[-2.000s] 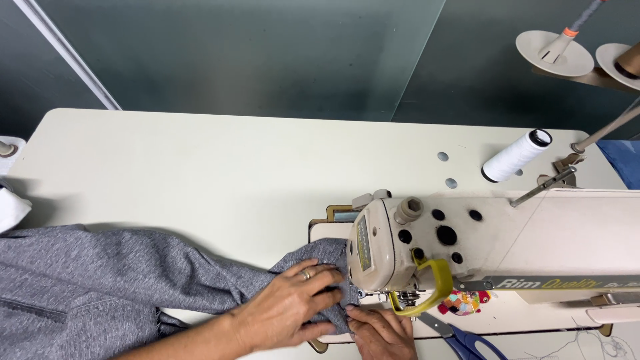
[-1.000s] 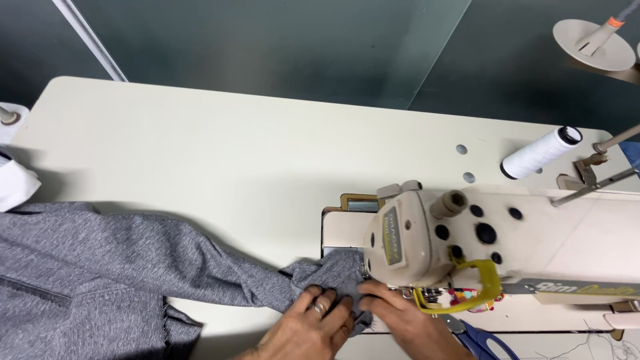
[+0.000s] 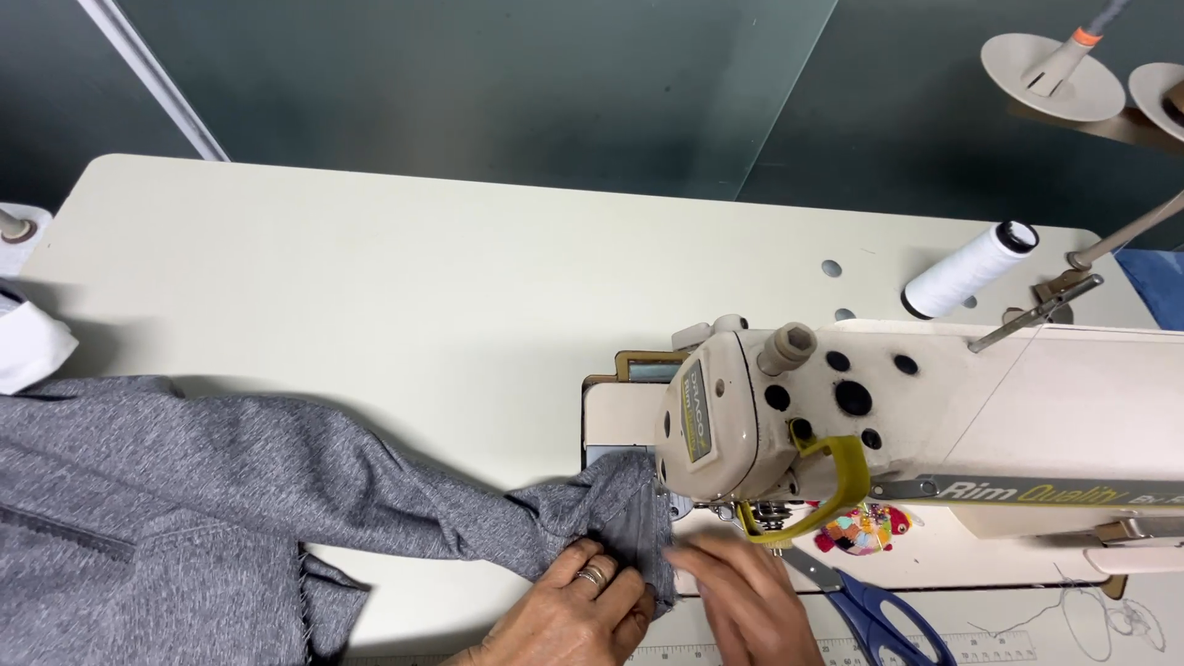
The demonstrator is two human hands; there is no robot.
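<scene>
A heathered grey knit garment lies across the table's left side, and its narrow tube-like part runs to the head of an industrial sewing machine. My left hand, with rings on one finger, grips the fabric's end just left of and below the needle area. At the cloth's right edge is my right hand, slightly blurred, its fingers bent close to the edge; whether they pinch it is unclear. The needle and presser foot are largely hidden by the machine head and its yellow guard.
Blue-handled scissors and a colourful fish-shaped item lie beside the machine bed. A ruler runs along the front. A white thread cone lies behind the machine arm. Loose thread is at the right, white cloth at the left.
My right hand has shifted from the fabric by the presser area to the cloth's right edge. The fabric end now lies flatter and extends further toward me, with my left hand still on it.
</scene>
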